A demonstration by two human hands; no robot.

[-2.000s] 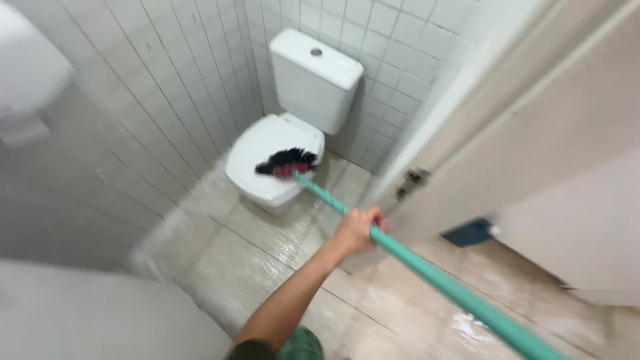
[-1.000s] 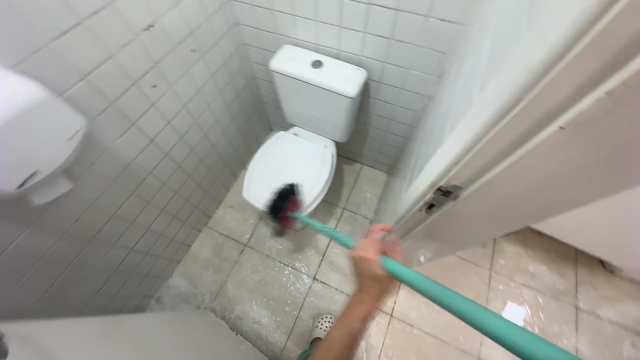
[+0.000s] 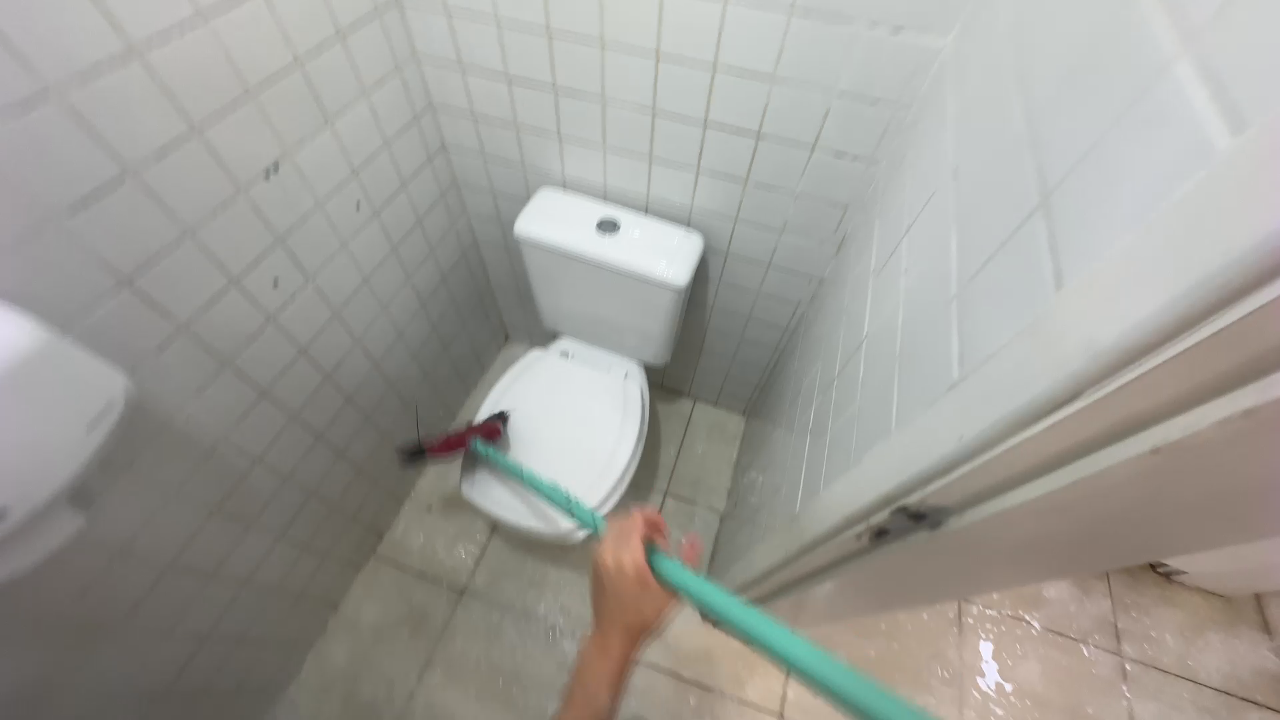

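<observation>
My left hand [image 3: 628,575] is closed around the green pole [image 3: 740,612] of a broom, below the front of the toilet. At the pole's far end, the red broom head with dark bristles [image 3: 458,440] lies across the left edge of the white toilet lid [image 3: 570,430]; part of it extends past the lid towards the tiled wall. Whether the bristles touch the lid cannot be told. The lid is down, and the white cistern [image 3: 610,280] with a round flush button stands behind it. The pole runs out of view at the lower right. My right hand is not in view.
Tiled walls [image 3: 300,300] close in the toilet at the left, back and right. A white wall dispenser [image 3: 50,430] juts in at the left. The stall's door frame [image 3: 1000,440], with a metal latch part [image 3: 905,522], stands at the right. The tiled floor [image 3: 870,650] looks wet.
The broom head has moved from the front of the lid to its left edge, and it was on the middle of the lid earlier. My left hand has kept hold of the pole.
</observation>
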